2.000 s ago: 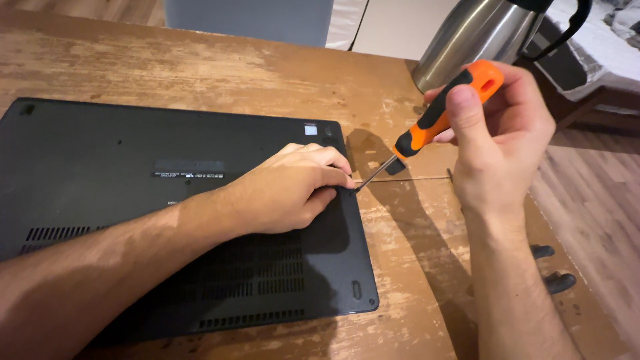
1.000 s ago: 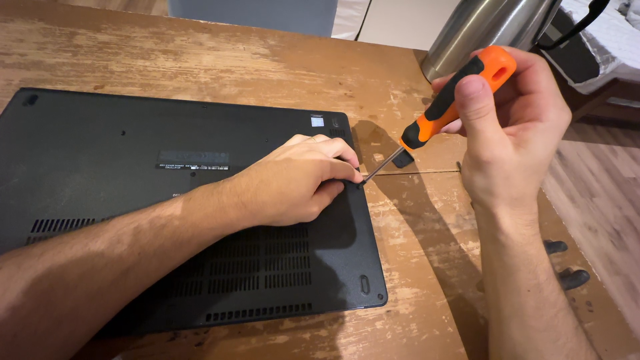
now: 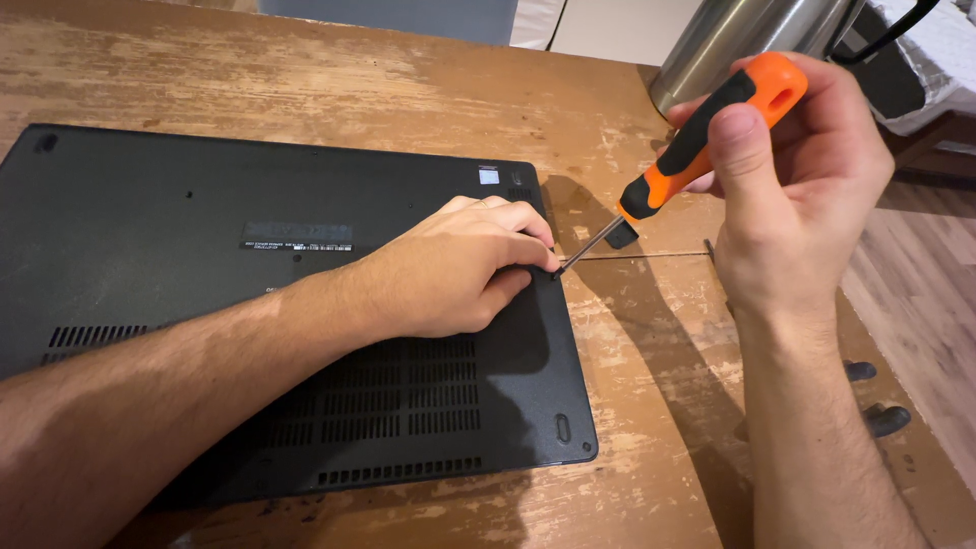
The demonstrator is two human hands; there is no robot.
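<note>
A black laptop (image 3: 229,183) lies bottom side up on a worn wooden table (image 3: 427,84). My left hand (image 3: 465,267) rests on its right part, fingertips at the right edge beside the tip of a screwdriver. That screwdriver (image 3: 705,137), with an orange and black handle, is held in my right hand (image 3: 793,168), slanting down to the left. Its tip meets the laptop's edge at my left index finger; whether it sits on a screw cannot be told. Under the shaft, a small black piece (image 3: 623,235) lies on the table.
A stainless steel jug (image 3: 724,46) with a black handle stands at the back right. Two dark rounded ends (image 3: 886,420) of some object show right of my right forearm. A seam crosses the table right of the laptop. Beyond the table's right edge is wood-look floor (image 3: 930,252).
Both hands keep much the same pose, with the screwdriver tip staying at the laptop's right edge. The view has shifted slightly.
</note>
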